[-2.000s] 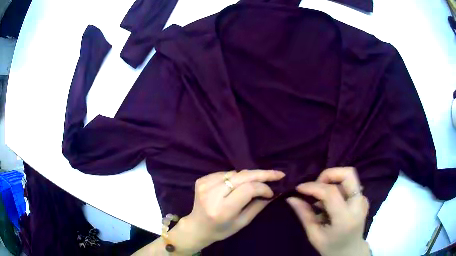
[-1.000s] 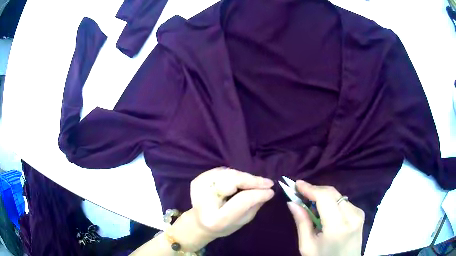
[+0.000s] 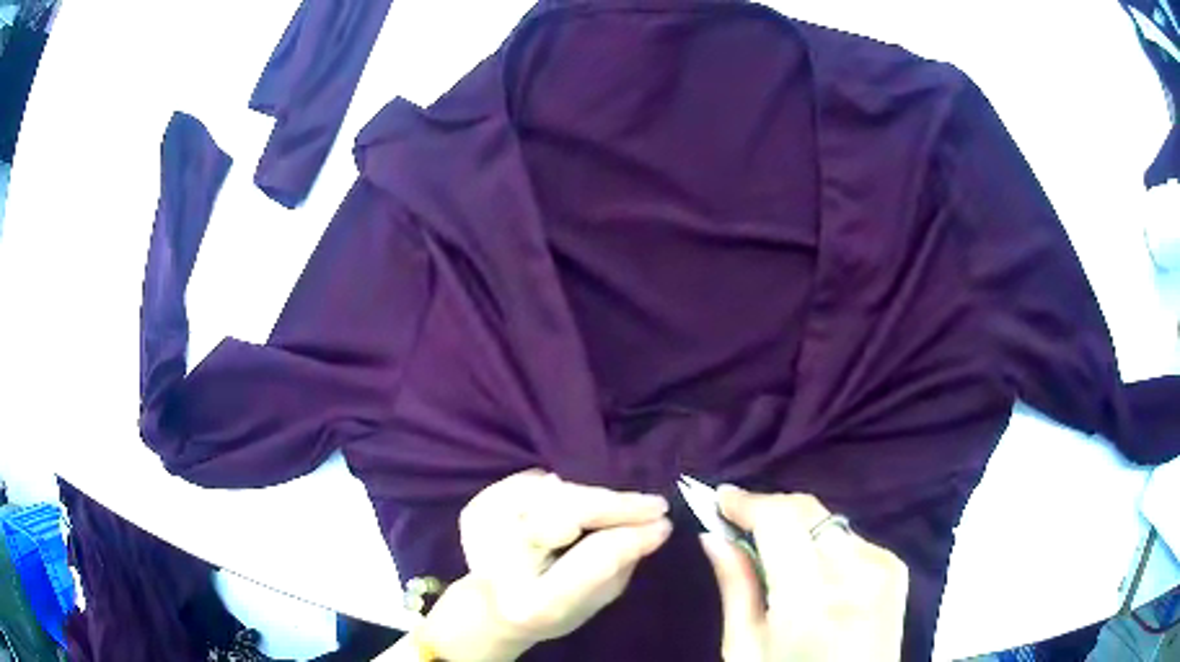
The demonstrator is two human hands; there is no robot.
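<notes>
A dark purple long-sleeved top lies spread on the white table, its deep neckline towards the far side and gathered folds near my hands. My left hand is over the front of the top below the neckline, thumb and fingertips pinched together; a thread between them is too fine to see. My right hand holds the thread snips, their pale blades pointing up and left, close to my left fingertips. The rest of the snips is mostly hidden in my right hand.
Another purple piece lies at the far left of the white table. A dark purple pile hangs low at left beside a blue crate or bag. A white object is at the right edge.
The snips came into sight in my right hand, and my hands parted a little. Since one second ago the view has shifted, so top and hands appear further left.
</notes>
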